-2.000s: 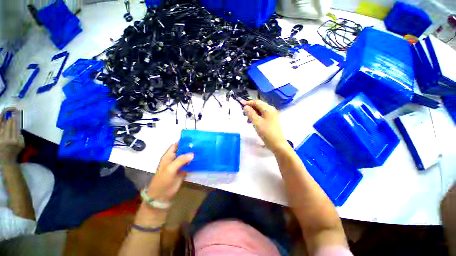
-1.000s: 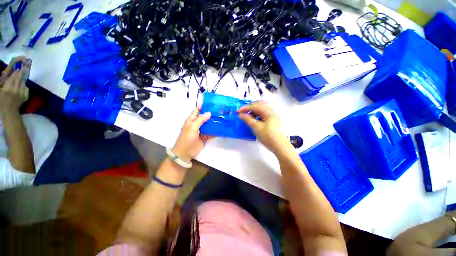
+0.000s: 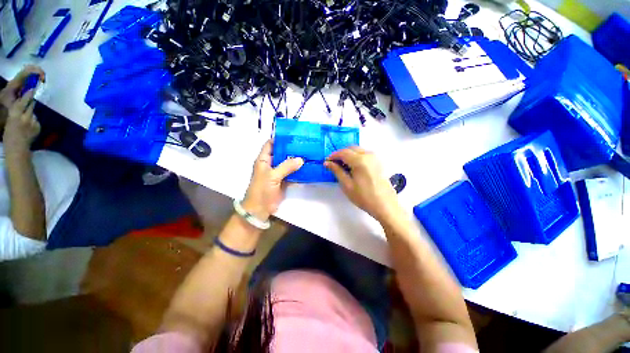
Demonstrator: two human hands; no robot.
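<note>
A thin blue insert tray (image 3: 304, 141) is held over the table edge in front of me. My left hand (image 3: 271, 178) grips its left side, with the thumb on top. My right hand (image 3: 356, 176) is at the tray's right part, fingertips pinching a dark cable (image 3: 330, 160) against the tray face. The fingers hide much of the cable, and I cannot tell how far it sits in a slot.
A large black cable pile (image 3: 276, 52) lies at centre back. Overlapping filled trays (image 3: 128, 134) are at left. Printed cards (image 3: 452, 76), a nested tray stack (image 3: 525, 183) and a larger stack (image 3: 573, 103) stand at right. People's hands show at far left and lower right.
The tray has come up off the table and nearer the pile's front in view. My right hand has gone from the pile to the tray with a cable. The view has shifted.
</note>
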